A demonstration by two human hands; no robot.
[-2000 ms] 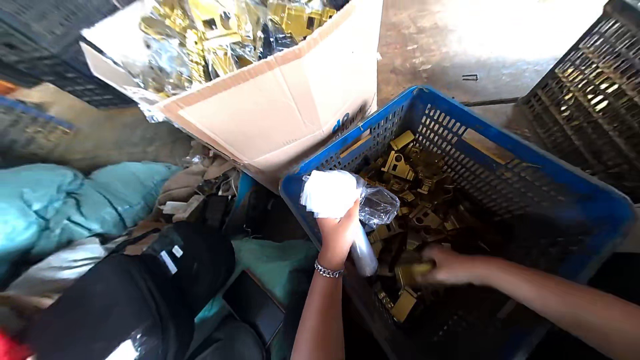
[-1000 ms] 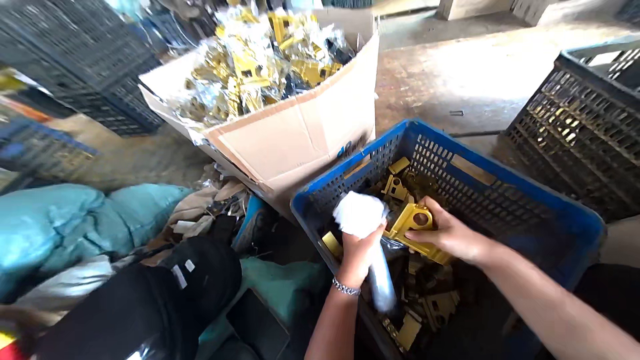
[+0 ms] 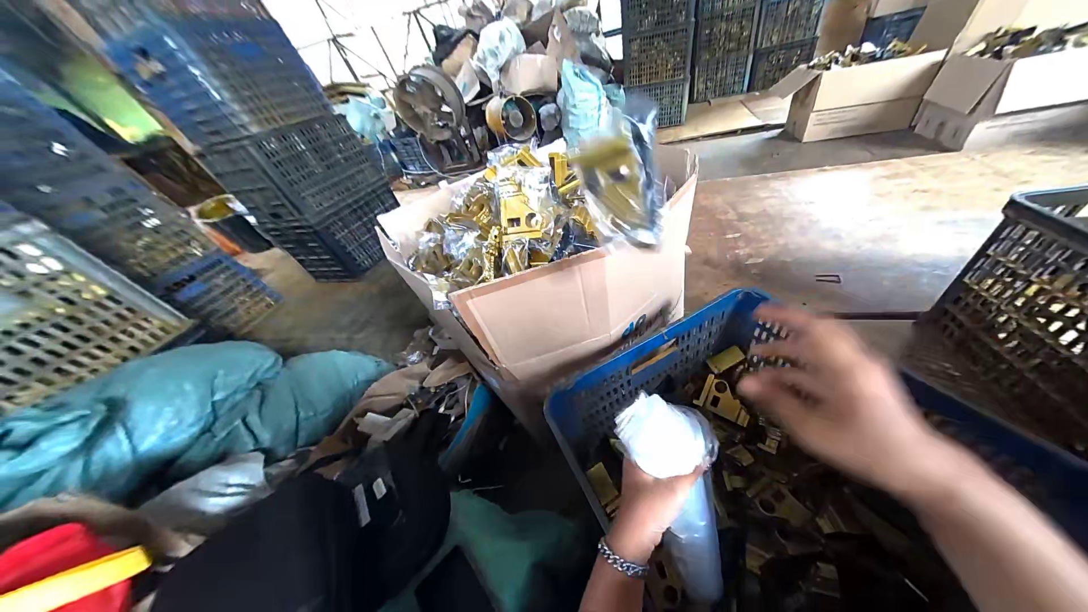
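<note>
My left hand (image 3: 650,501), with a chain bracelet at its wrist, grips a roll of clear plastic bags (image 3: 667,438) over the blue plastic crate (image 3: 568,399). Above the same crate my right hand (image 3: 820,391) is blurred, fingers apart, holding nothing. Gold-coloured metal parts (image 3: 722,399) lie loose in the crate. A bagged gold-coloured part (image 3: 625,183), blurred, is in mid-air above the cardboard box (image 3: 569,310), touching neither hand. Inside that box are many bagged gold-coloured parts (image 3: 520,212).
Teal sacks (image 3: 187,408) lie at the left, near a black cloth item (image 3: 280,544). Stacked dark crates (image 3: 306,178) stand behind them. At the right is a black crate (image 3: 1011,314) of parts. More cardboard boxes (image 3: 867,98) stand at the back right.
A second ago my right hand held a gold-coloured part beside the bag roll; now it is empty and a bagged part is in the air over the box. The view has tilted up.
</note>
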